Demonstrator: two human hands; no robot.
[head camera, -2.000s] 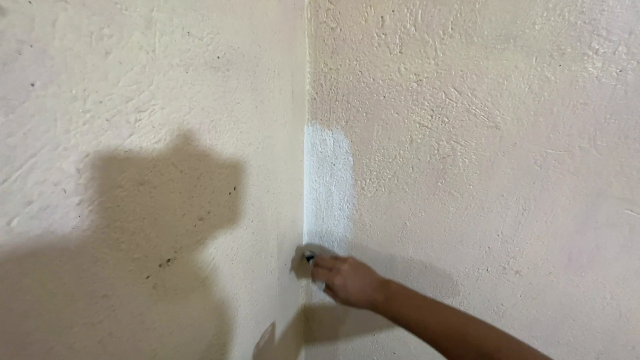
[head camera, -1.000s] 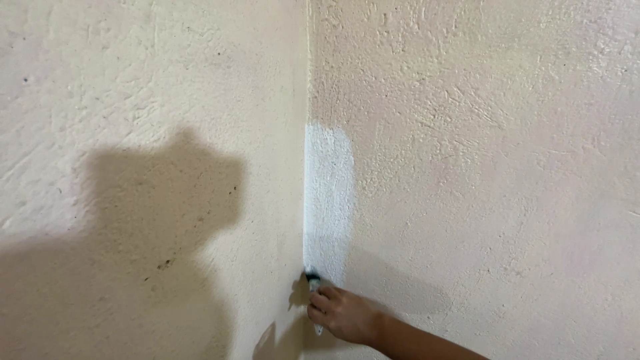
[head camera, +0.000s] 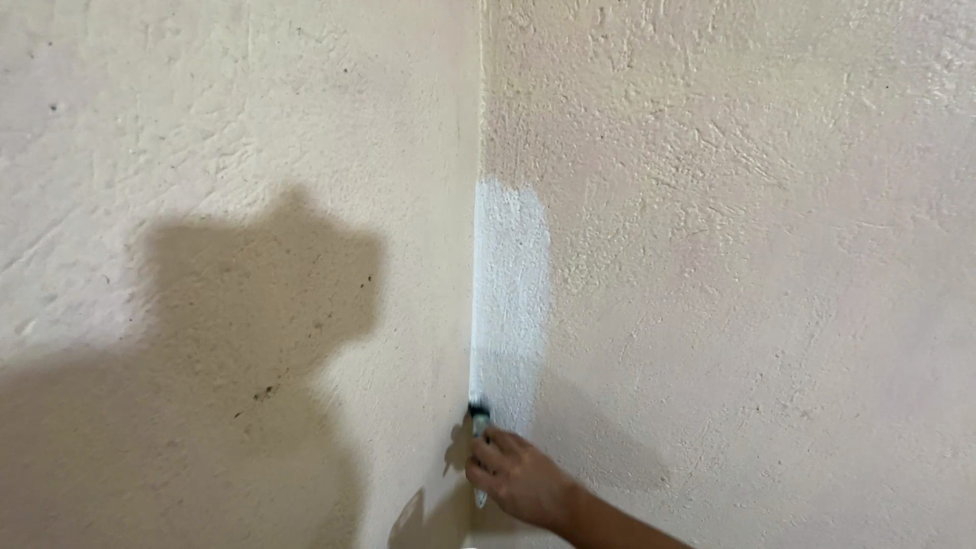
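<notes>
My right hand (head camera: 522, 476) grips a paintbrush (head camera: 479, 421) by its handle, low in the corner where two walls meet. Its dark, paint-wetted bristles point up and touch the corner line. A strip of white paint (head camera: 511, 282) runs down the right wall beside the corner, from about a third of the way down the view to the brush and hand. My left hand is out of sight.
The left wall (head camera: 404, 191) and right wall (head camera: 747, 305) are rough, cream to pinkish plaster. A large shadow lies over the left wall, near some small dark marks. At the bottom edge a small white thing (head camera: 470, 547) barely shows.
My right hand moved down along the corner with the brush, then stayed at about the same height over the last second. The white strip reaches lower than two seconds ago.
</notes>
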